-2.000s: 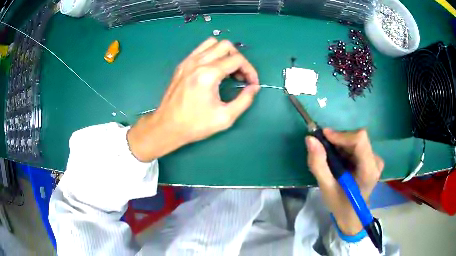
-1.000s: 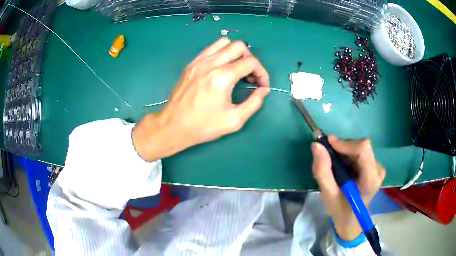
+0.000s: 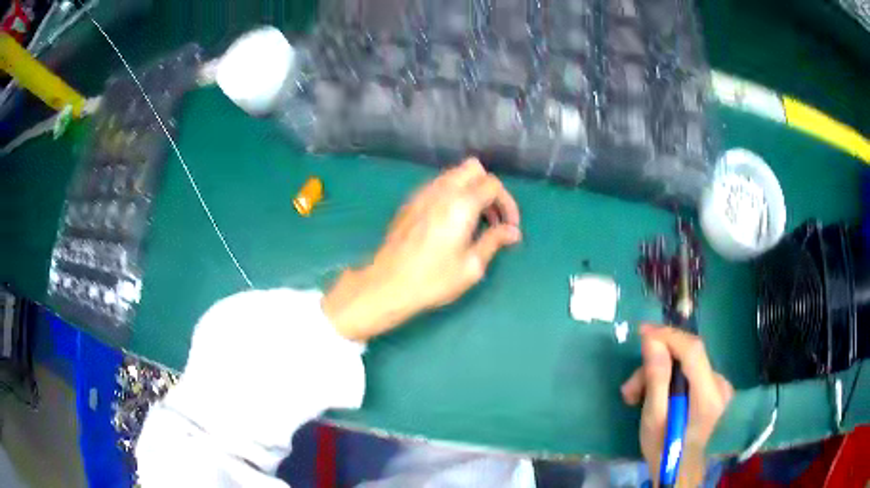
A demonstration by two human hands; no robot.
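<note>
The small circuit board (image 3: pixel 593 298) looks white in glare and lies flat on the green mat. A tiny pale metal part (image 3: pixel 621 332) lies beside its lower right corner. My left hand (image 3: pixel 434 250) is left of the board, thumb and forefinger pinched together; the solder wire (image 3: pixel 196 189) runs from the upper left towards its sleeve, and its end at the fingertips is too blurred to see. My right hand (image 3: pixel 679 389) holds the blue and black soldering iron (image 3: pixel 674 429), right of and below the board. The iron's shaft points up over the dark red components (image 3: pixel 671 268), clear of the board.
Stacked blister trays (image 3: pixel 506 86) fill the far side, with another tray (image 3: pixel 105 205) at the left. A white bowl of silver parts (image 3: pixel 742 205) and a black fan (image 3: pixel 809 305) stand right. A white round container (image 3: pixel 256 71) and an orange lump (image 3: pixel 308 195) are left.
The view has tilted up, showing more of the trays. The iron has left the board's edge and swung up to the right. My left hand has drawn away from the board.
</note>
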